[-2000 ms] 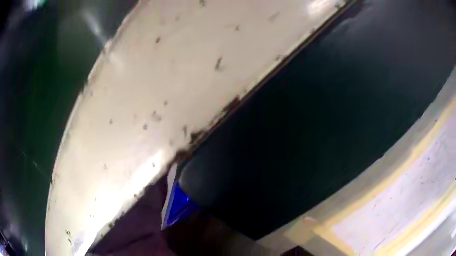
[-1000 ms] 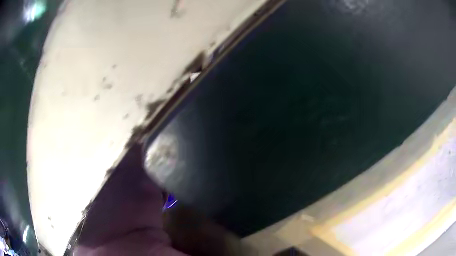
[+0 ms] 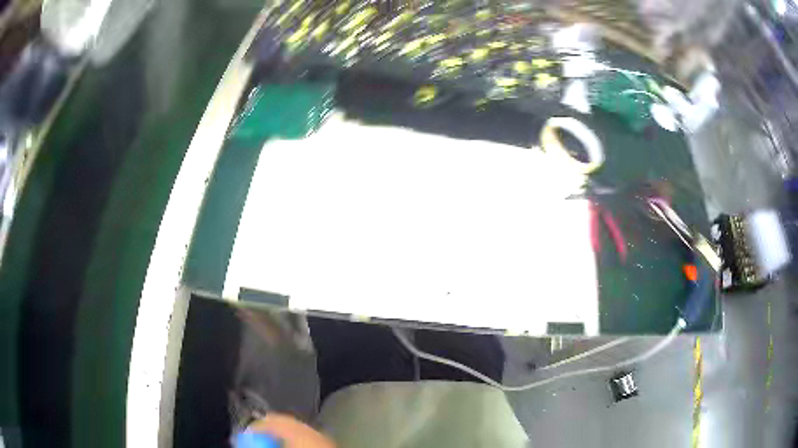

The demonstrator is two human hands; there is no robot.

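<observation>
The large white work pad (image 3: 411,227) lies on the green bench mat. A pale tape roll (image 3: 573,145) stands out at its upper right corner. Red-handled cutters (image 3: 608,229) lie at its right edge. A blurred tool with a blue handle and orange-red trigger, apparently the glue gun (image 3: 694,293), lies at the mat's right front corner. A blurred hand, apparently my left hand (image 3: 297,430), is cut off by the bottom edge at lower left, beside a bright blue thing (image 3: 256,440); its fingers and grip cannot be made out. My right hand is not in view.
Blurred small boards with yellow parts (image 3: 455,61) cover the back. A green patch (image 3: 284,109) lies left of them. A pale rail (image 3: 171,236) runs down the left. A pale seat (image 3: 420,416) and a white cord (image 3: 516,385) are below the bench's front edge.
The view has swung from a close look at the pale rail and dark green surface to the whole bench. The pad, tape roll, cutters and board pile have come into view.
</observation>
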